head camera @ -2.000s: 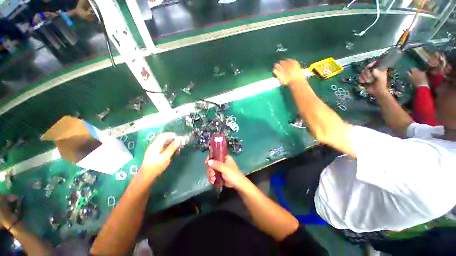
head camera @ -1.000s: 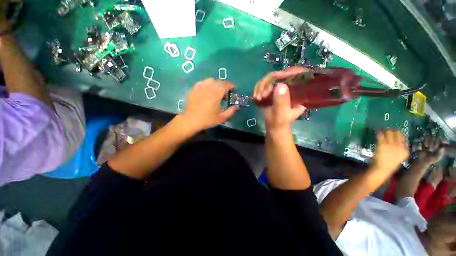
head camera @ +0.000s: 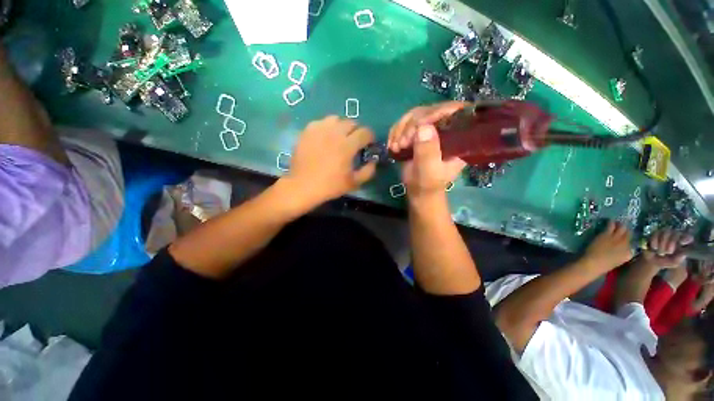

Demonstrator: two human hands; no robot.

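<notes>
My right hand (head camera: 427,153) is closed around a dark red electric screwdriver (head camera: 501,135), held level with its front end pointing left and its black cord running off to the right. My left hand (head camera: 325,157) holds a small dark electronic assembly (head camera: 374,153) in its fingertips, right at the screwdriver's front end. The bit and any screw are too small or hidden to tell. A heap of similar dark assemblies (head camera: 462,55) lies on the green bench beyond the screwdriver, partly behind it.
Thin white rectangular frames (head camera: 293,95) lie scattered on the bench. A white box (head camera: 270,22) stands at the top. A second heap with green boards (head camera: 153,70) lies at the left. A yellow tray (head camera: 654,158) is at the right. Co-workers sit on both sides, one in a white shirt (head camera: 583,345).
Since two seconds ago, the view has turned and the screwdriver has come to the assembly in my left hand. Over the last second both hands have barely moved; the neighbour's hand has moved slightly.
</notes>
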